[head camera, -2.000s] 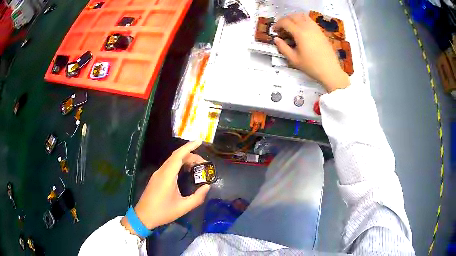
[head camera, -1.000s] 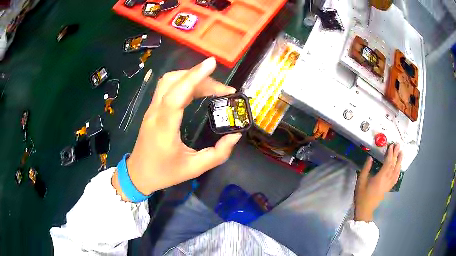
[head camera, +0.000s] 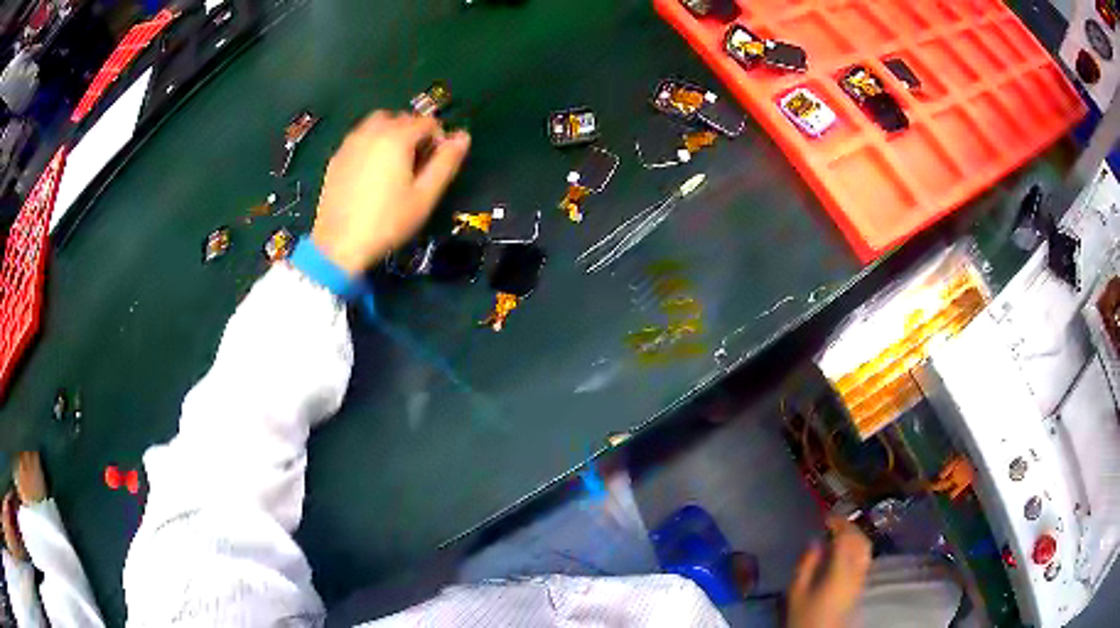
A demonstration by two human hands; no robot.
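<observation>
My left hand (head camera: 381,190), with a blue wrist band, is over the green mat. Its fingers are curled, with a gap between thumb and fingers, and no part shows in that gap. A small housing (head camera: 431,98) with gold parts inside lies just beyond its fingers; whether they touch is unclear. More open housings (head camera: 571,125) and flex cables (head camera: 501,309) lie on the mat, with dark screens (head camera: 516,268). Tweezers (head camera: 645,221) lie to the right of them. My right hand (head camera: 833,577) is low at the bottom, blurred and cut off, with nothing visible in it.
A red-orange tray (head camera: 860,215) holding several parts is at the upper right. A bag of yellow strips (head camera: 909,350) hangs beside the white machine (head camera: 983,417). Red plugs (head camera: 120,478) lie at the left. Another person's hand (head camera: 30,476) and sleeve show at the lower left.
The view has turned left. My left hand has moved from in front of me to the mat; the housing it held is out of its grip. My right hand has left the machine's front edge.
</observation>
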